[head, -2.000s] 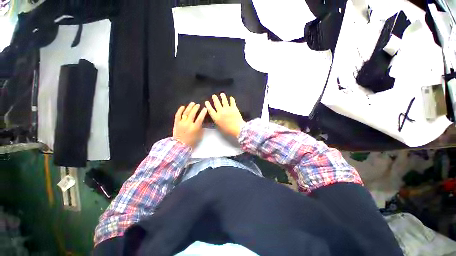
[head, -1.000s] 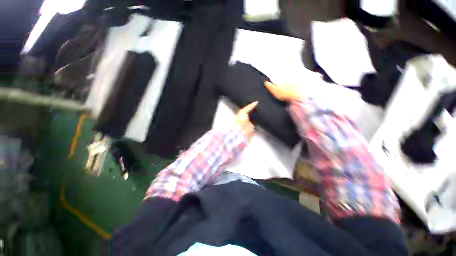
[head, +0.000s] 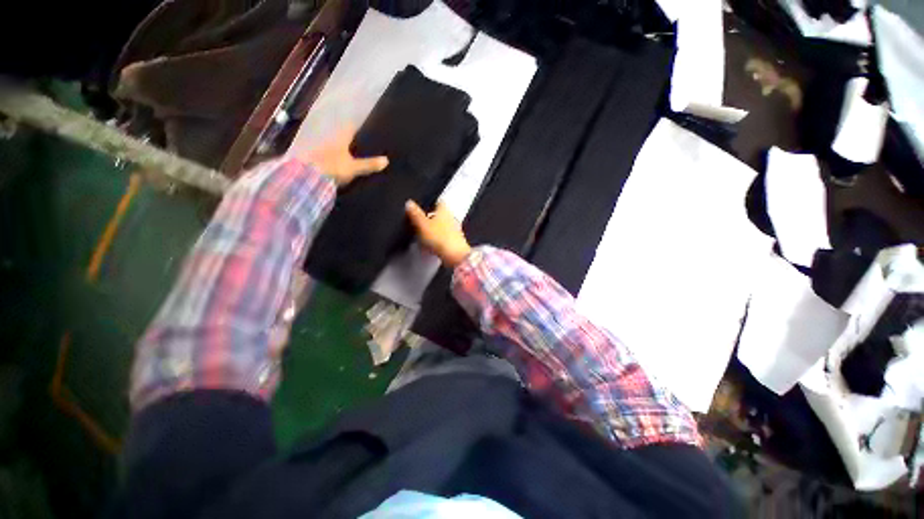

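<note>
A thick folded bundle of dark cloth (head: 395,167) lies at a slant over a white paper piece (head: 502,76) on the left part of the table. My left hand (head: 348,162) is at the bundle's left edge, its thumb on top and its other fingers partly hidden. My right hand (head: 440,231) is at the bundle's right edge, thumb on top, with its fingers partly hidden. The two hands hold the bundle between them.
Long dark panels (head: 593,132) lie right of the bundle. A large white paper piece (head: 674,253) lies beyond them, with dark scraps on a white sheet (head: 861,446) at far right. Brown cloth (head: 208,76) is heaped at upper left beside a pale rail (head: 122,137).
The view has turned left. My hands have left the dark piece on the middle white paper and moved left onto the folded bundle. That middle white paper now shows bare.
</note>
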